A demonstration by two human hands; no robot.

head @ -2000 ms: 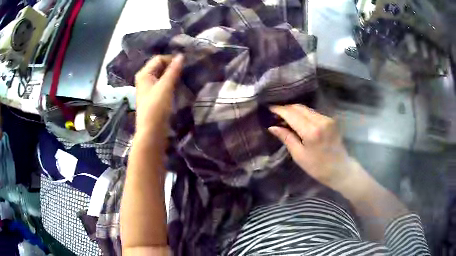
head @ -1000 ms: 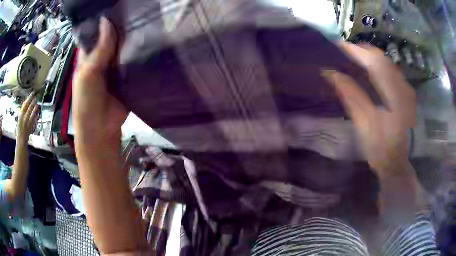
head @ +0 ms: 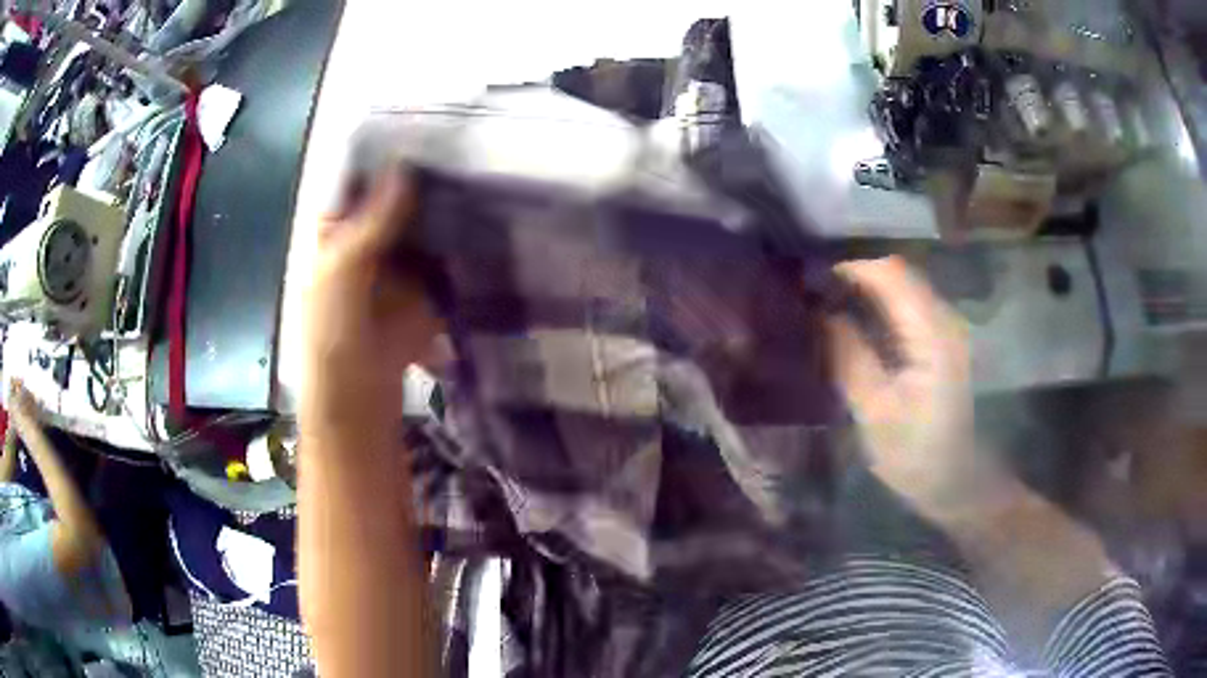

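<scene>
A plaid shirt [head: 569,358] in purple, grey and white hangs between my hands in front of me, blurred by motion. My left hand [head: 377,272] grips its upper left edge. My right hand [head: 900,378] grips its right side, with the fingers partly behind the cloth. A narrow plaid part sticks up at the top of the bundle. More plaid folds hang below, at my lap. The overlock machine [head: 946,80], cream with a round blue logo, stands at the upper right, with its dark needle area and whitish knobs.
The white table [head: 437,47] lies behind the shirt. A dark board [head: 252,225] with a red strip [head: 181,278] runs along the left. A cream neighbouring machine [head: 66,258] stands at the far left. Another person's arm [head: 53,464] shows at the left edge, above a mesh surface.
The shirt was bunched on the table, then lifted and spread close to the camera. Now it hangs lower and narrower, and my hands are closer together.
</scene>
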